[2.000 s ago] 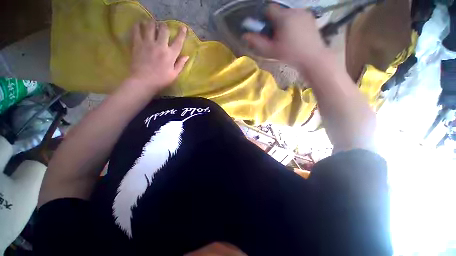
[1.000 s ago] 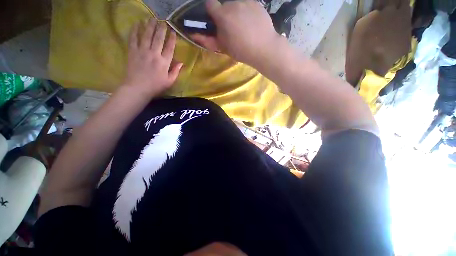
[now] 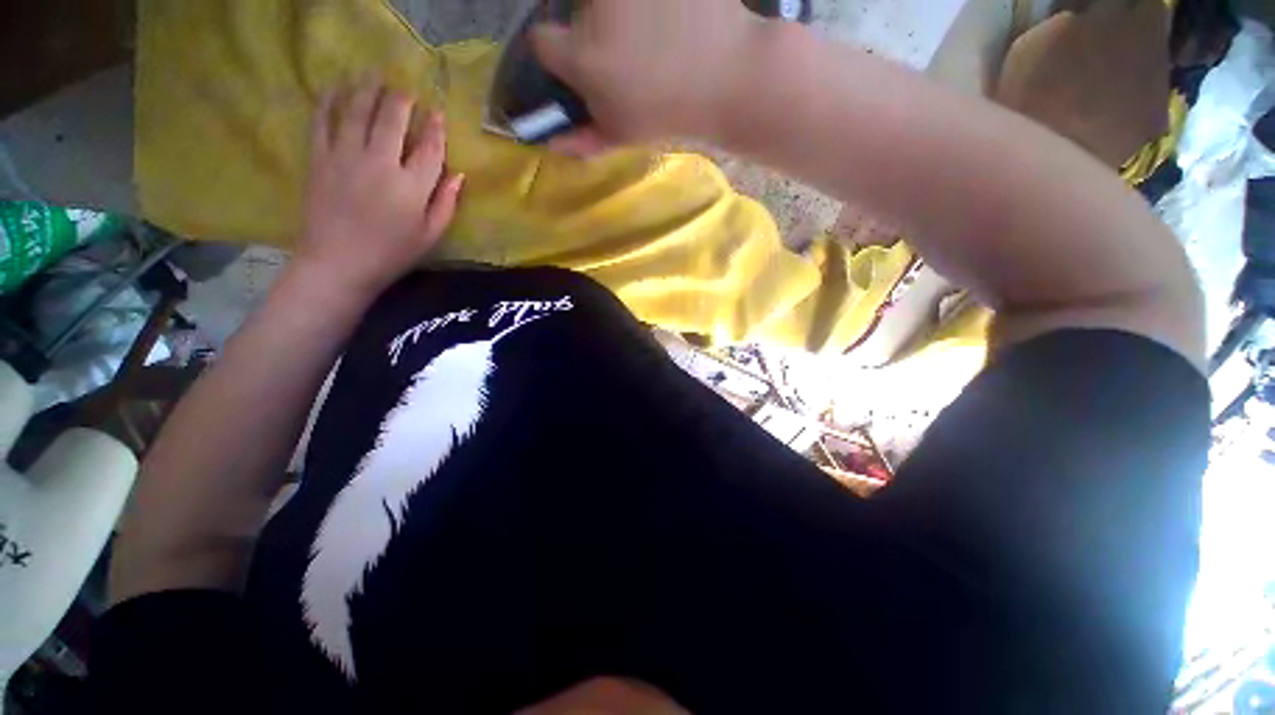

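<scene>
A yellow panel [image 3: 224,154] lies across the table at the top of the view, flat at the left and rumpled toward the right, with a wavy far edge. My left hand [image 3: 378,175] rests palm down on its flat part, fingers a little apart. My right hand [image 3: 650,70] is shut on the dark steam iron [image 3: 529,87] with a pale label, at the panel's far edge. The hand covers much of the iron, and the top of the picture cuts it off.
The grey-white table cover [image 3: 881,35] shows beyond the panel. A brown sheet [image 3: 1091,84] lies at the upper right. A green bag [image 3: 42,240] and a white plastic container [image 3: 63,524] are at the left. Clutter and bright glare are at the lower right.
The iron moved left from the table cover to the panel's edge, then tilted and shifted slightly nearer me. My left hand slid a little left and nearer me.
</scene>
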